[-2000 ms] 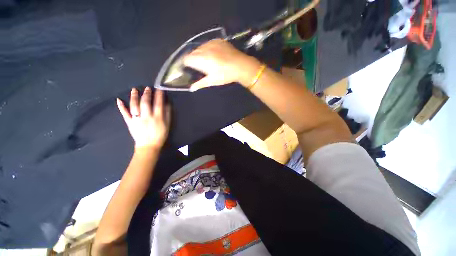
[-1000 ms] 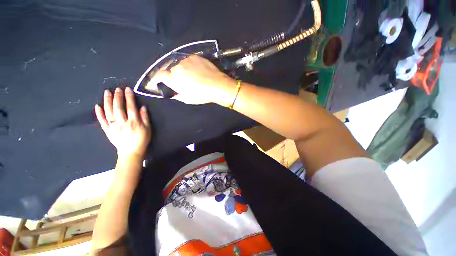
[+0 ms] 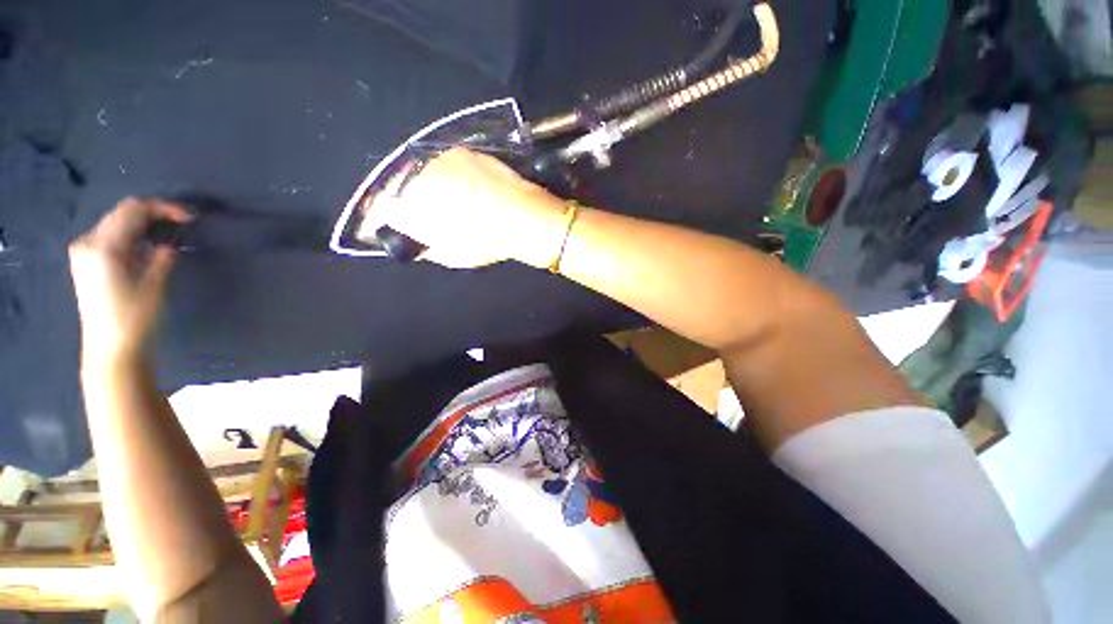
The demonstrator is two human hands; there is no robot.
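The steam iron (image 3: 430, 171), with a pale outlined pointed soleplate, sits on the black cloth cover (image 3: 488, 305) with its tip to the left. My right hand (image 3: 470, 207) is closed around its handle, which it mostly hides. My left hand (image 3: 122, 262) is at the left, fingers pinched on the end of a dark strip (image 3: 238, 216). The strip runs right toward the iron's tip and barely stands out from the cover. Whether it passes under the iron I cannot tell.
A gold-brown steam hose (image 3: 720, 85) rises from the iron's rear. A green stand (image 3: 873, 92) with a brown-red round part is at the right. Beyond it lie white tape rolls (image 3: 948, 174) and an orange tool (image 3: 1015, 271). A wooden stool (image 3: 265, 494) stands below the table edge.
My left hand has moved left from flat beside the iron's tip and now pinches the dark strip. The iron moved down-left earlier, then stayed nearly in place under my right hand.
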